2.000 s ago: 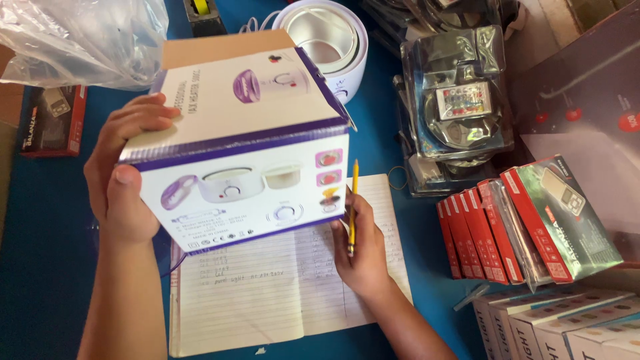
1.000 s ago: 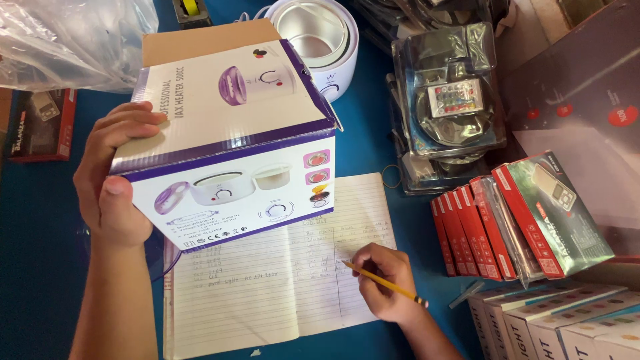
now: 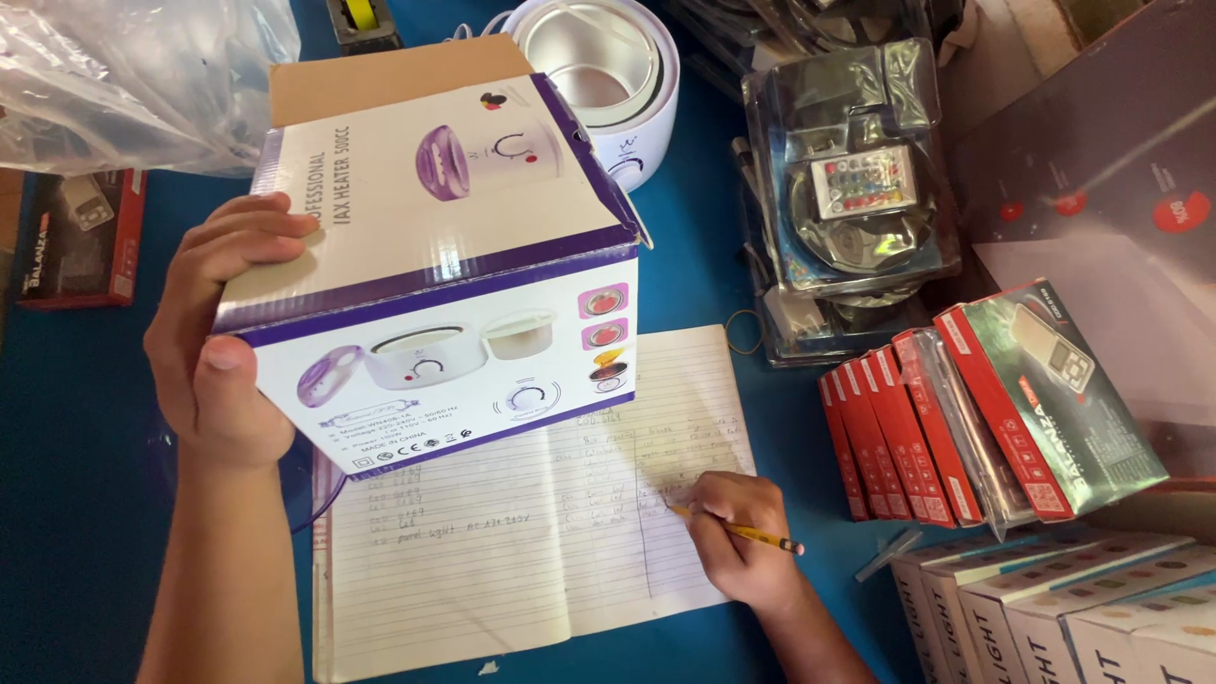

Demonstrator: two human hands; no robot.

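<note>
My left hand (image 3: 228,328) grips the left end of a white and purple wax heater box (image 3: 437,285), holding it tilted above an open lined notebook (image 3: 456,589). A brown cardboard flap stands out at the box's far side. In my right hand (image 3: 746,537) is a yellow pencil (image 3: 760,538), its tip on the notebook's right page, beside a drawn vertical line. Handwriting covers parts of both pages; the box hides their upper left. Behind the box stands a white wax heater (image 3: 655,123) with a metal inner pot.
Right of the notebook stand a row of red boxes (image 3: 883,437) and several white light boxes (image 3: 1007,608). Clear blister packs (image 3: 855,180) with a small remote lie beyond. At the left are a plastic bag (image 3: 142,85) and another red box (image 3: 85,237); a tape dispenser (image 3: 366,28) is at the back.
Two seconds ago the pencil was upright beside the box; my right hand has since moved down onto the right page, with the pencil slanted. My left hand still holds the box.
</note>
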